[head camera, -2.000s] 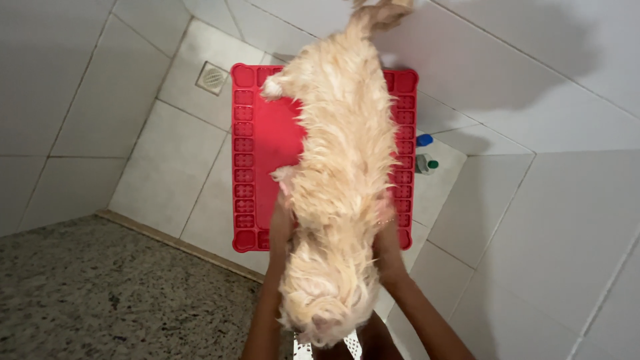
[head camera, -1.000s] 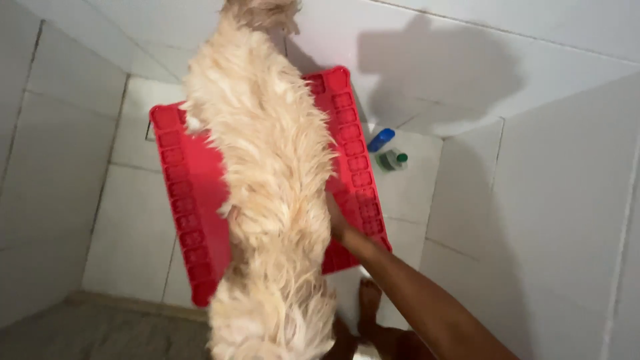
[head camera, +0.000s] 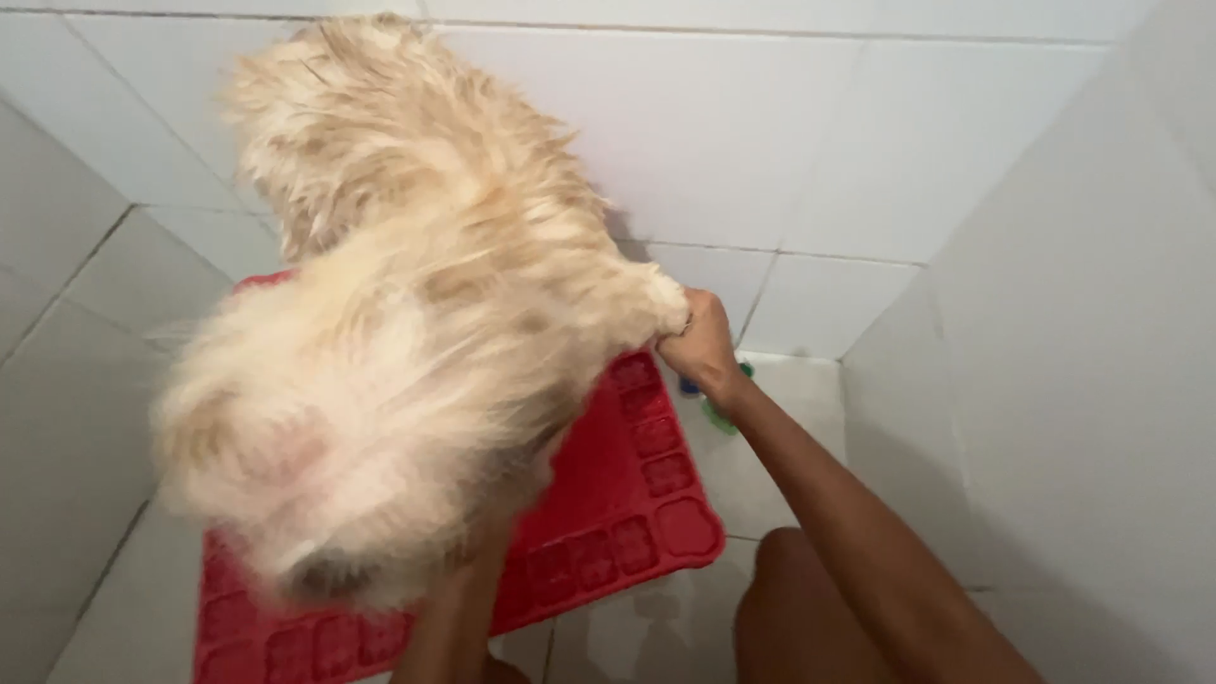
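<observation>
A wet, cream-coloured long-haired dog (head camera: 418, 285) fills the left and middle of the view, its head blurred at the lower left. Beneath it is a red plastic mat or platform (head camera: 608, 465) with a patterned border. My right hand (head camera: 703, 342) is closed around one of the dog's paws, at the right of its body. My left forearm (head camera: 456, 608) reaches up from the bottom edge under the dog's head and chest; the left hand itself is hidden by fur.
Pale tiled walls (head camera: 741, 133) stand behind and on both sides. On the tiled floor (head camera: 779, 456), a green container (head camera: 720, 418) and a blue item (head camera: 689, 387) lie partly behind my right wrist. My bent knee (head camera: 798, 608) is at the bottom right.
The dog's body has turned and its rear end no longer points straight away. My right hand has moved from the dog's side onto a paw. The view has shifted closer.
</observation>
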